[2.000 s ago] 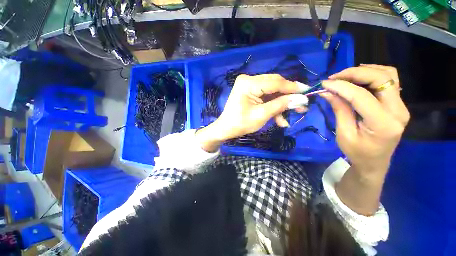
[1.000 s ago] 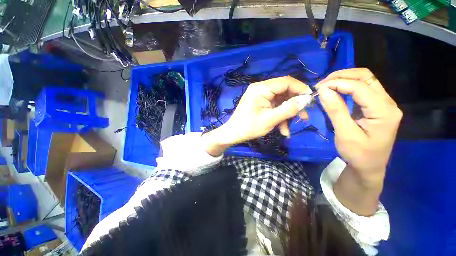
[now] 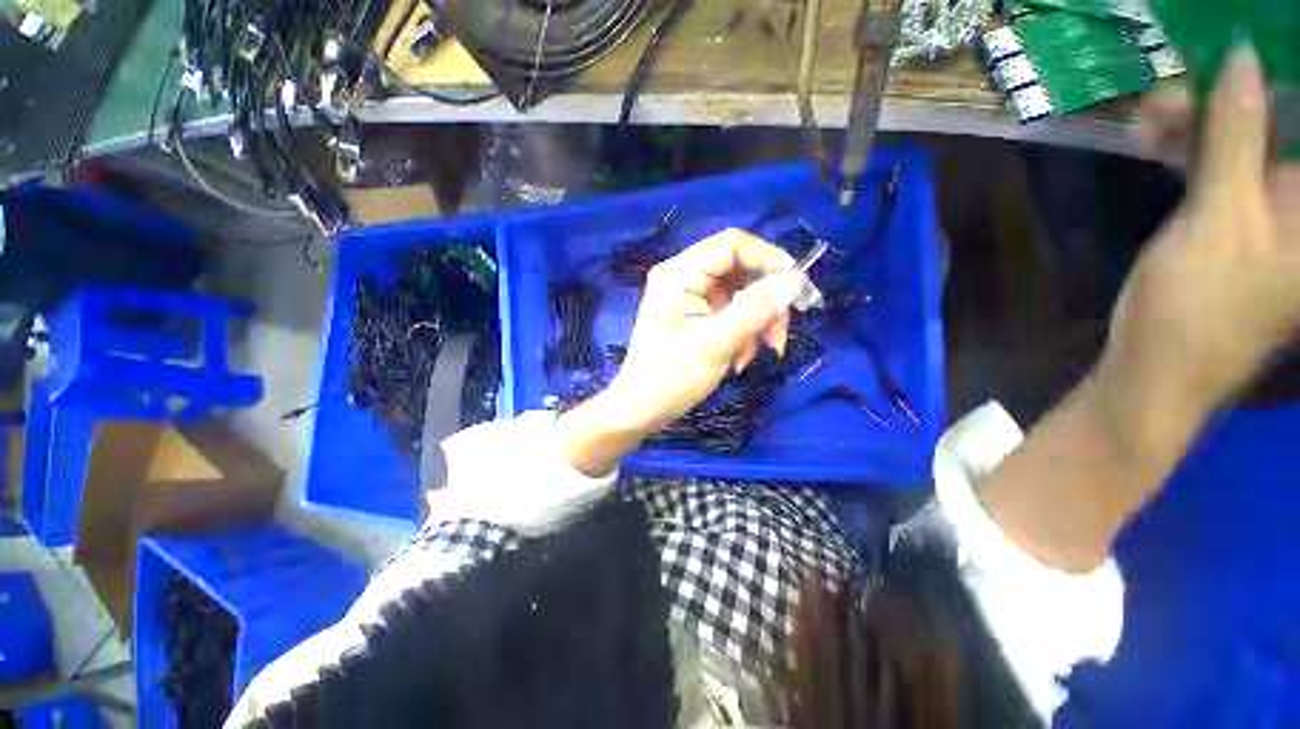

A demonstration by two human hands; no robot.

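Observation:
My left hand is raised over the large blue bin and pinches a thin cable end between white-wrapped fingertips. My right hand is at the upper right, blurred, with its fingertips at a green circuit board near the picture's edge. Whether it grips the board or only touches it cannot be told. A green board with silver connectors lies on the bench beside it. The iron points down over the bench edge, with a thinner tube to its left.
Black cables lie in the large bin. A smaller blue bin with cables joins it on the left. A cable bundle with silver ends hangs over the bench edge. A round black grille and silver parts are on the bench.
My right hand has left the left hand's fingertips and moved up and right to the green boards. My left hand still pinches the cable end. The view has shifted, showing more of the bench.

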